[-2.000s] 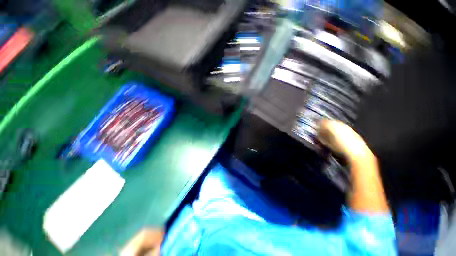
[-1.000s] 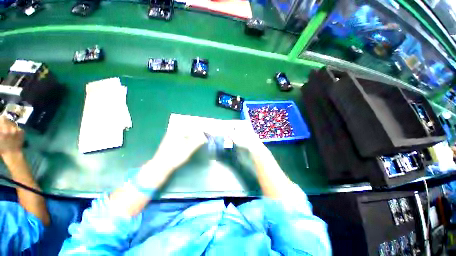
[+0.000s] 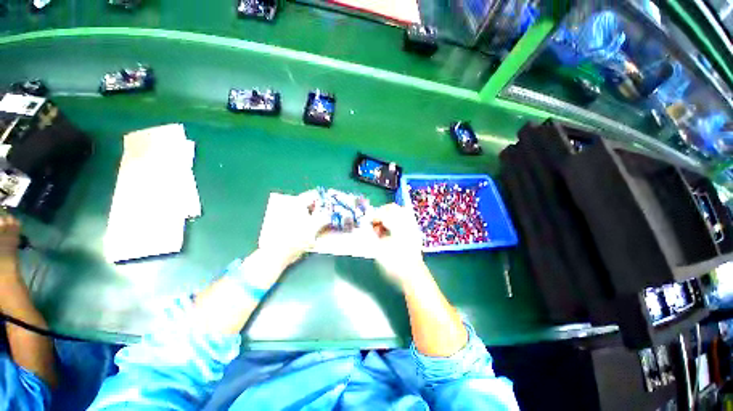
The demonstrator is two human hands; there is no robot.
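My left hand (image 3: 294, 233) holds a circuit board (image 3: 339, 210) with blue and silvery parts above a white sheet (image 3: 277, 210). My right hand (image 3: 395, 241) is at the board's right side, with a small reddish thing at its fingertips, too blurred to name surely. The blue parts bin (image 3: 500, 210), full of small red, black and white pieces, is just right of my right hand. A black housing (image 3: 376, 171) with a blue board inside lies behind the hands, beside the bin.
A stack of cards (image 3: 153, 197) lies left. A neighbour's arm (image 3: 20, 297) and black fixture (image 3: 60, 164) are far left. Several black housings (image 3: 320, 107) lie along the back. A thin tool (image 3: 507, 274) lies below the bin. Black foam trays (image 3: 619, 217) stand at right.
Both hands stay together over the white sheet; the board now shows tilted up in my left hand. The view has shifted slightly. Earlier, my right hand was at the foam trays on the right.
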